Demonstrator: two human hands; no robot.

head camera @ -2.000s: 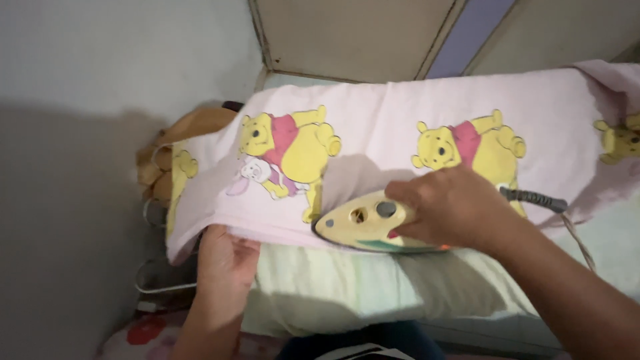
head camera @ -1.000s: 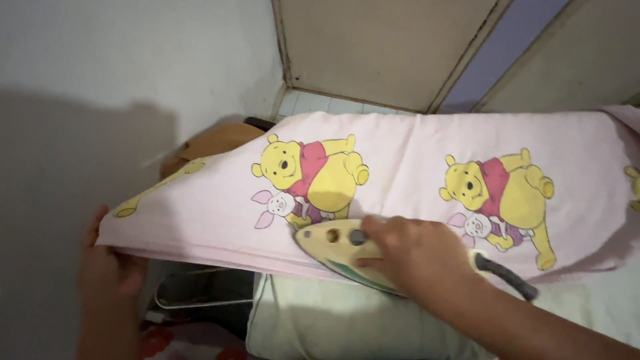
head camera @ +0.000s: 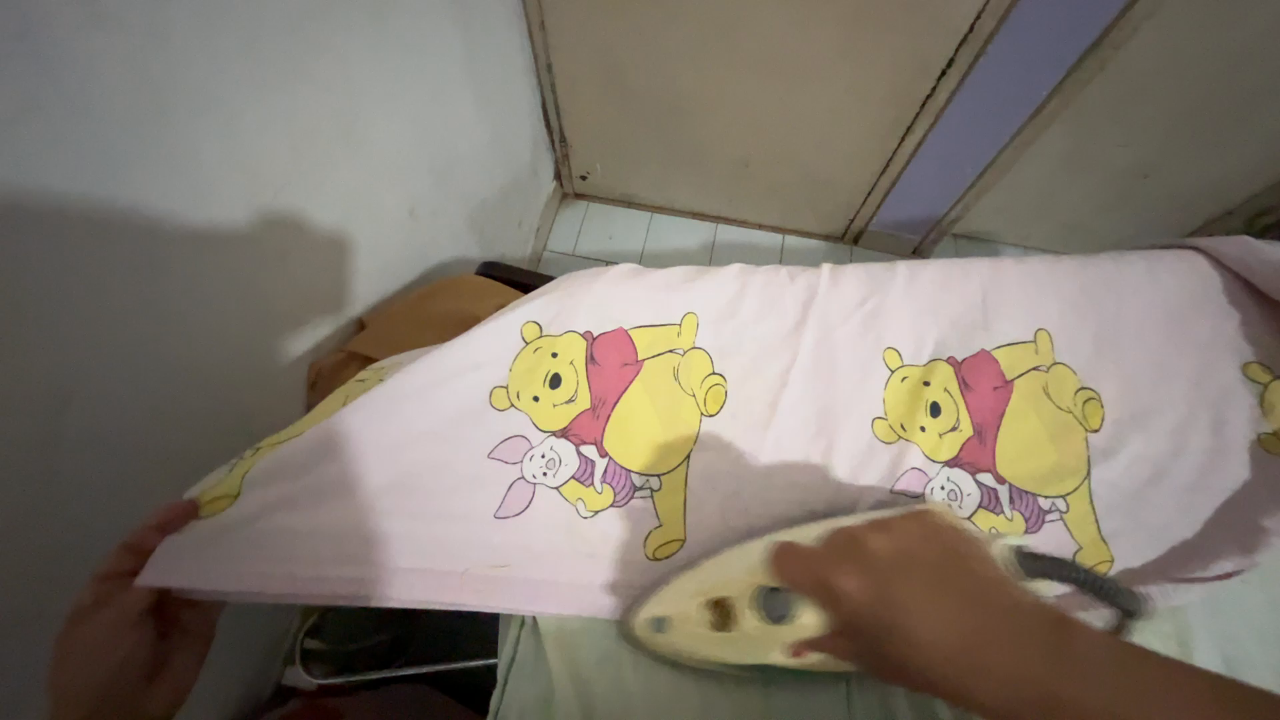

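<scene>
A pink cloth printed with yellow cartoon bears (head camera: 790, 330) lies across a padded surface under a pale green cover (head camera: 580, 670). Its left corner is pinched by my left hand (head camera: 140, 610) and stretched out past the end of the padding. My right hand (head camera: 900, 600) is wrapped around the handle of a cream clothes iron (head camera: 690, 610). The iron rests at the near edge of the cloth, its tip pointing left, partly over the green cover. A dark cord sleeve (head camera: 1080, 580) comes off its back end. The iron's soleplate is hidden.
A white wall (head camera: 280, 130) rises at the left. Behind the cloth are a beige door panel (head camera: 740, 100) and white floor tiles (head camera: 680, 238). A brown item (head camera: 430, 310) sits beyond the left part of the cloth, and a white wire hanger (head camera: 400, 670) is below it.
My left hand has moved left and now holds the cloth's corner out, where two seconds ago the cloth's left end hung nearer the padding. My right hand still grips the iron.
</scene>
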